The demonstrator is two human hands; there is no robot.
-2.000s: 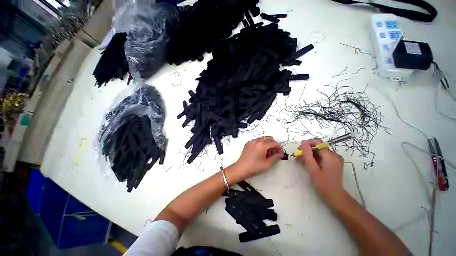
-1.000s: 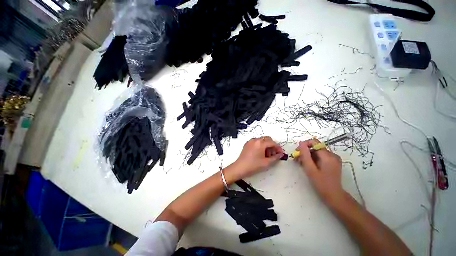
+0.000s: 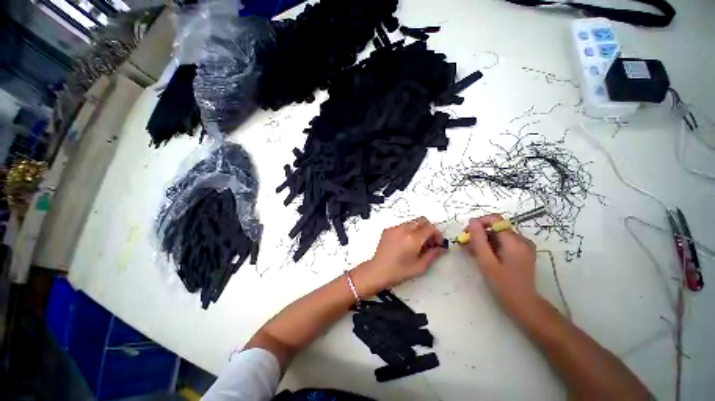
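Note:
My left hand (image 3: 409, 251) pinches a black fabric tab (image 3: 444, 243); only its short end shows past the fingertips. My right hand (image 3: 504, 254) holds a yellow trimming pen (image 3: 499, 226) like a pencil, its grey metal shaft pointing up and right. The pen's other end is close to the tab's end; I cannot tell if they touch. The main tab pile (image 3: 368, 129) lies beyond my hands. A small tab group (image 3: 392, 329) lies near my body, below my left wrist.
Thread clippings (image 3: 525, 176) lie right of the pile. An open plastic bag of tabs (image 3: 208, 227) and a second greyish bag (image 3: 227, 70) are at left. A power strip (image 3: 593, 70) with a black adapter (image 3: 636, 80), pale cords and red-handled snips (image 3: 688, 254) are at right.
The view has shifted slightly. Both hands keep nearly the same pose, with the tab end and pen still close together.

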